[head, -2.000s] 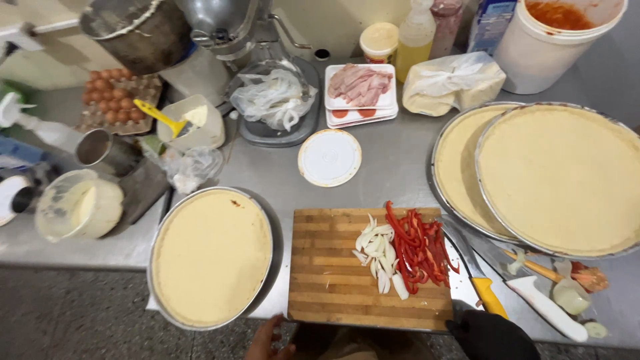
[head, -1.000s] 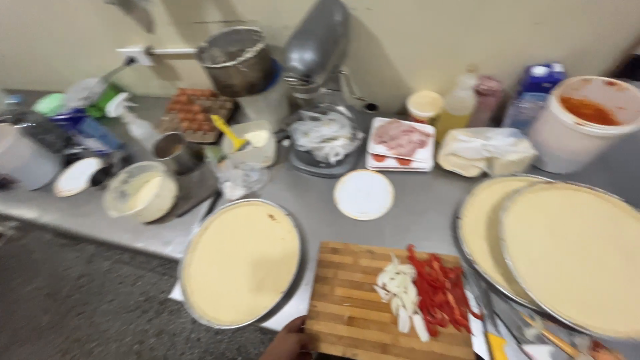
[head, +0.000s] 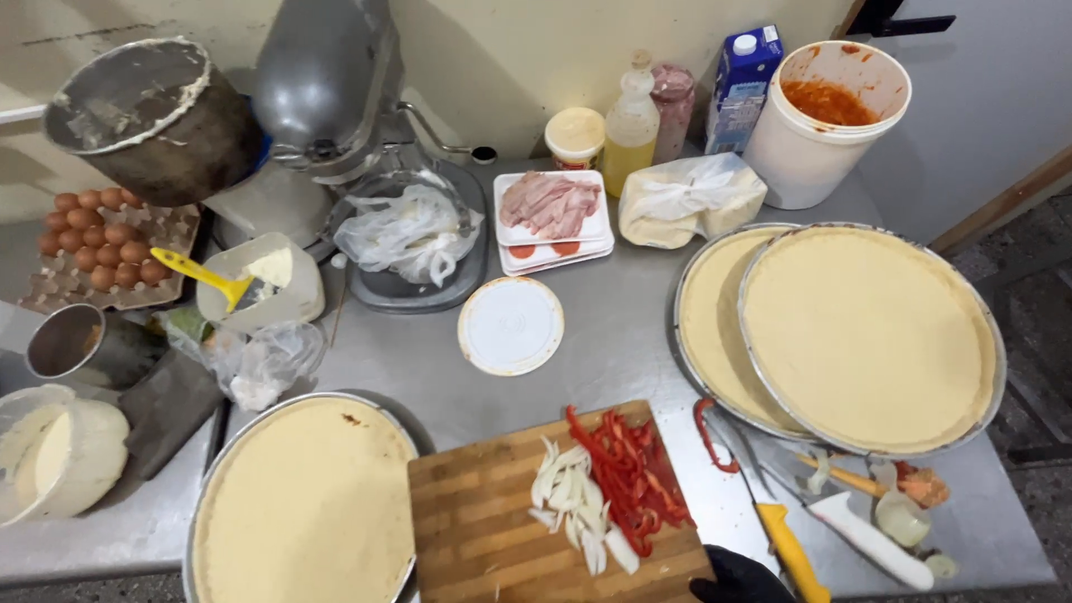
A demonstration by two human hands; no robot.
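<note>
A wooden cutting board (head: pixel 477 536) at the bottom centre carries sliced white onion (head: pixel 574 498) and red pepper strips (head: pixel 628 477). My right hand (head: pixel 741 576), in a black glove, grips the board's lower right corner, mostly cut off by the frame. My left hand is out of view. The board's left edge meets the rim of a round pan lined with pale dough (head: pixel 306 502). Right of the board, a loose pepper strip (head: pixel 712 435) lies near a yellow-handled knife (head: pixel 791 548) and a white-handled knife (head: pixel 871 540). Two more dough-lined pans overlap at right, the upper one (head: pixel 867 339) partly covering the other (head: pixel 712 318).
Behind are a white lid (head: pixel 511 325), trays of sliced meat (head: pixel 548 205), a wrapped pale block (head: pixel 691 201), an oil bottle (head: pixel 631 126) and a sauce bucket (head: pixel 796 159). A stand mixer (head: pixel 327 75), eggs (head: pixel 100 239) and a tub with a yellow-handled tool (head: pixel 264 280) stand left.
The cutting board has shifted left and turned, closing its gap to the left pan. A pepper strip now lies on the table beside it. My left hand, earlier at the board's lower left, has left view.
</note>
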